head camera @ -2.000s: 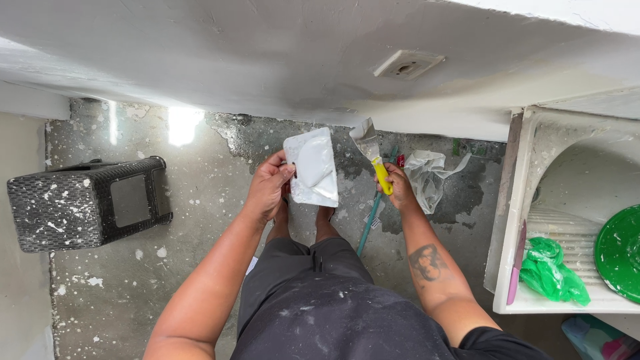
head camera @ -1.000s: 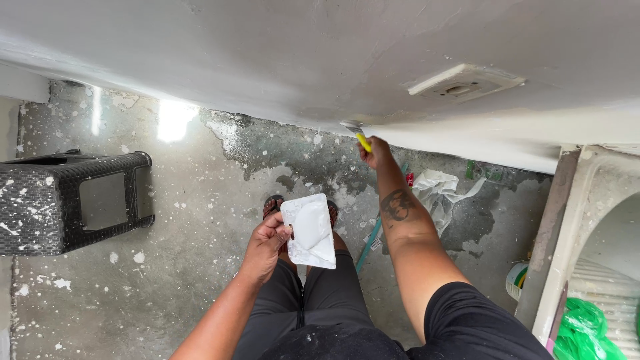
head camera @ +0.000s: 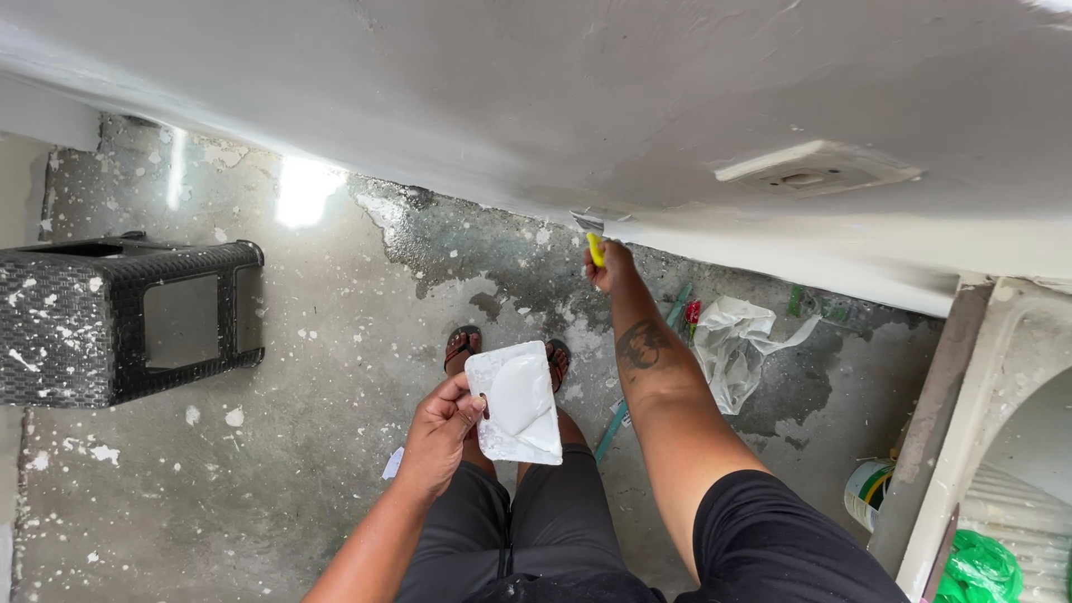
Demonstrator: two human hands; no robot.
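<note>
My left hand (head camera: 444, 431) grips a flat white plastic plate (head camera: 517, 402) by its edge, above my thighs. A smooth mound of white paste (head camera: 521, 400) lies on the plate. My right hand (head camera: 609, 266) is stretched forward and closed round the yellow handle of a putty knife (head camera: 595, 249). The knife's metal blade (head camera: 590, 221) lies against the lower part of the white wall (head camera: 502, 126), left of a wall socket plate (head camera: 819, 172).
A black woven-pattern plastic stool (head camera: 126, 322), spattered white, lies on its side at left. A clear plastic bag (head camera: 730, 352) and a teal rod (head camera: 611, 431) are on the stained concrete floor (head camera: 293, 469). At right stand a sink (head camera: 980, 402) holding green plastic (head camera: 980, 565) and a tub (head camera: 869, 490).
From beside the plate, my right hand has reached forward with the putty knife to the wall. The plate has moved lower in view, still in my left hand. The view has shifted.
</note>
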